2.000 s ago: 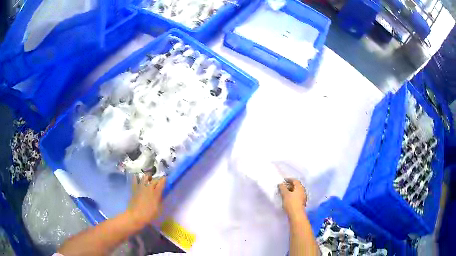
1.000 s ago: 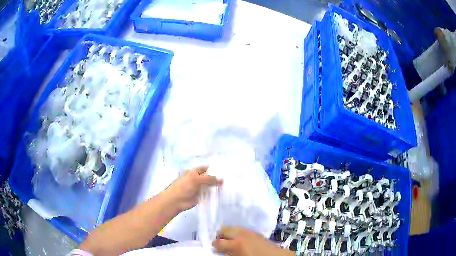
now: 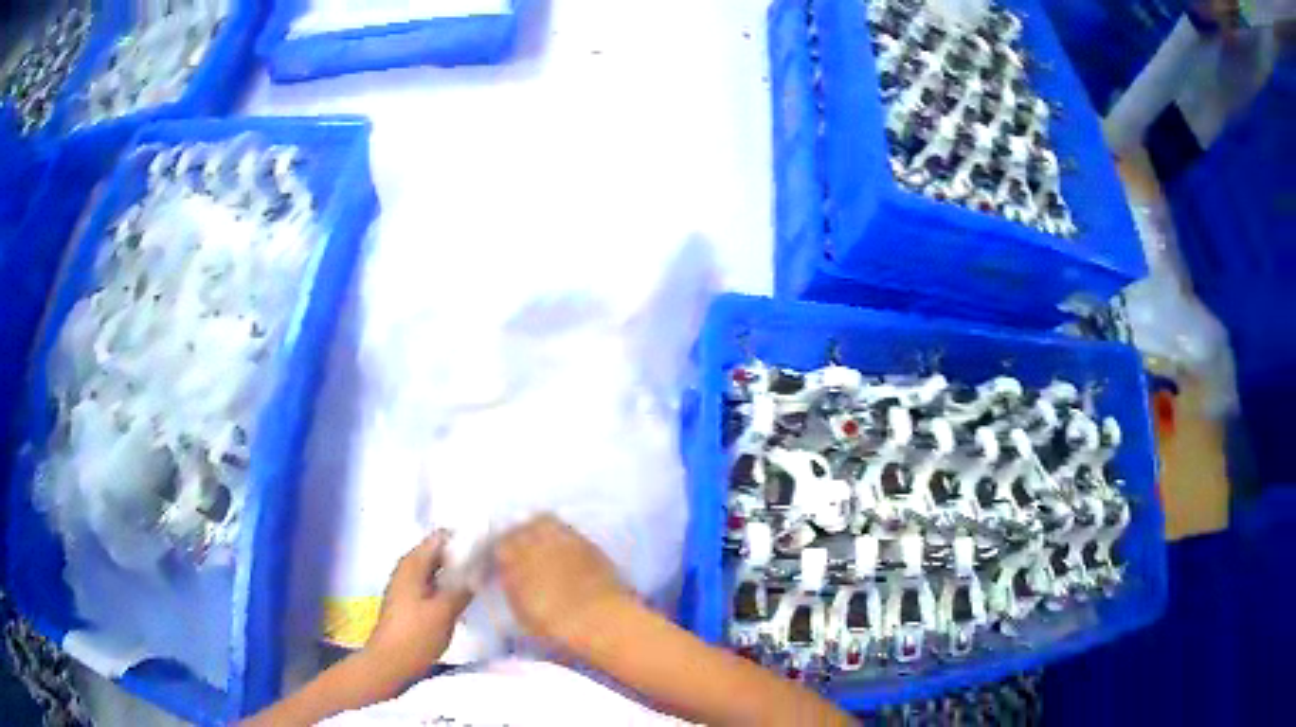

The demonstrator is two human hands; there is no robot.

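My left hand (image 3: 421, 602) and my right hand (image 3: 549, 574) are close together at the near edge of the white table. Their fingers pinch the blurred film of a clear plastic bag (image 3: 475, 565) between them. I cannot tell whether a part is inside. A whitish heap of plastic bags (image 3: 569, 440) lies just beyond my hands. To the right, a blue tote (image 3: 924, 332) holds bare white-and-dark assemblies (image 3: 910, 490) in rows. To the left, a blue tote (image 3: 306, 341) holds bagged parts (image 3: 185, 327) piled loosely under cloudy film.
Stacked blue totes with bare parts (image 3: 967, 263) stand at the upper right. A shallow blue tote (image 3: 391, 48) with white film is at the far edge, and more filled totes are at the upper left. A yellow label (image 3: 351, 621) is on the near edge. A person (image 3: 1208, 71) is at the far right.
The view has swung right. My left hand has left the left tote's parts and come to the bag. My right hand has come back from the bag heap and now meets my left hand.
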